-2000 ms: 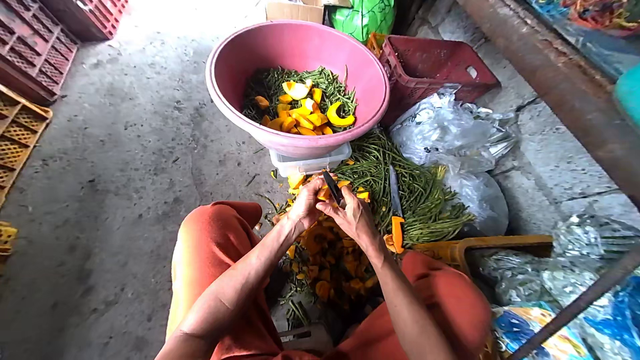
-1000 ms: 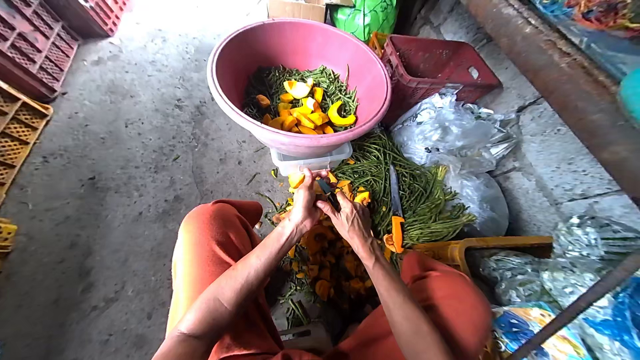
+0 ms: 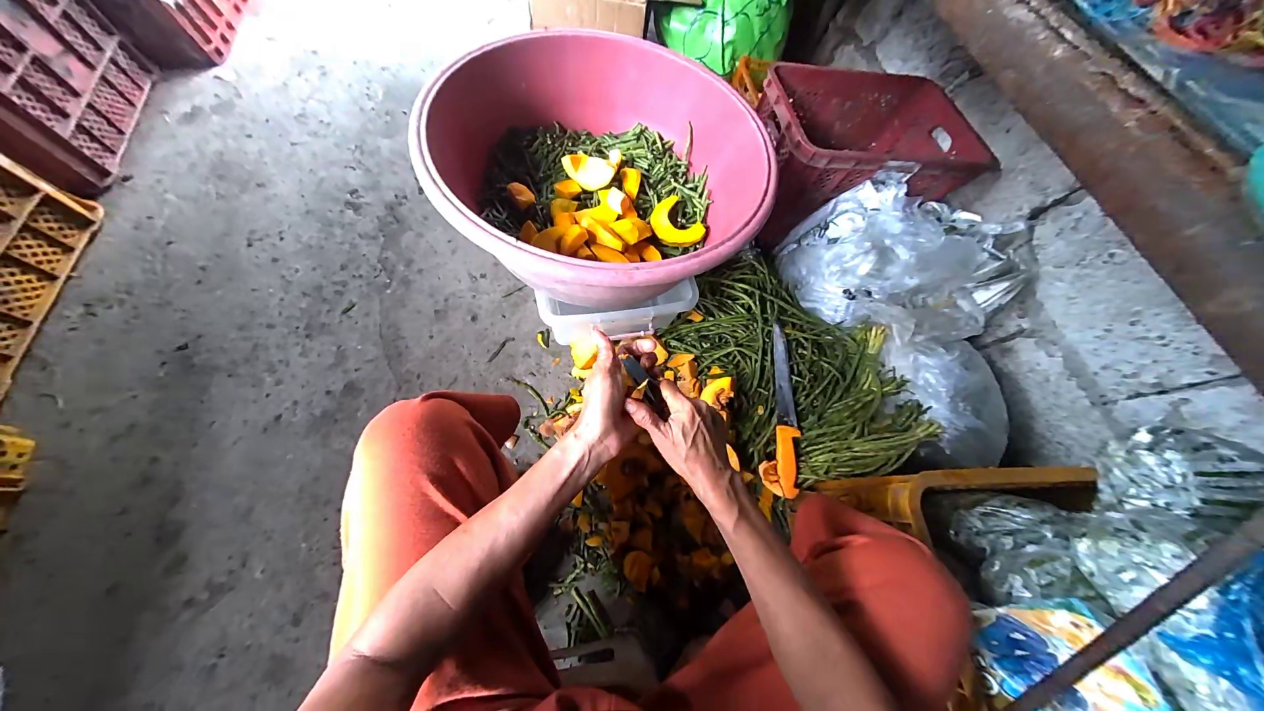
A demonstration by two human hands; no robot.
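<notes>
My left hand (image 3: pixel 604 400) is closed on a piece of orange squash (image 3: pixel 585 353), its fingers partly hidden. Against it, my right hand (image 3: pixel 683 427) grips a small dark-bladed knife (image 3: pixel 640 373). Squash chunks (image 3: pixel 642 523) lie heaped below both hands, between my legs. Just beyond, a pink plastic basin (image 3: pixel 592 281) holds cut green beans (image 3: pixel 657 158) and squash wedges (image 3: pixel 604 219). To the right of my hands lies a knife with an orange handle (image 3: pixel 786 459), its blade resting on a pile of long green beans (image 3: pixel 839 395).
A clear plastic container (image 3: pixel 622 321) is under the basin. Behind the beans stand a dark red crate (image 3: pixel 874 128) and clear plastic bags (image 3: pixel 869 252). More crates (image 3: pixel 44 247) line the left edge. A yellow crate (image 3: pixel 997 481) with plastic bags is at the right.
Both hands stay close together above the squash heap, with small shifts of the fingers and the small knife. An orange piece now seen by the orange knife handle was not there two seconds ago.
</notes>
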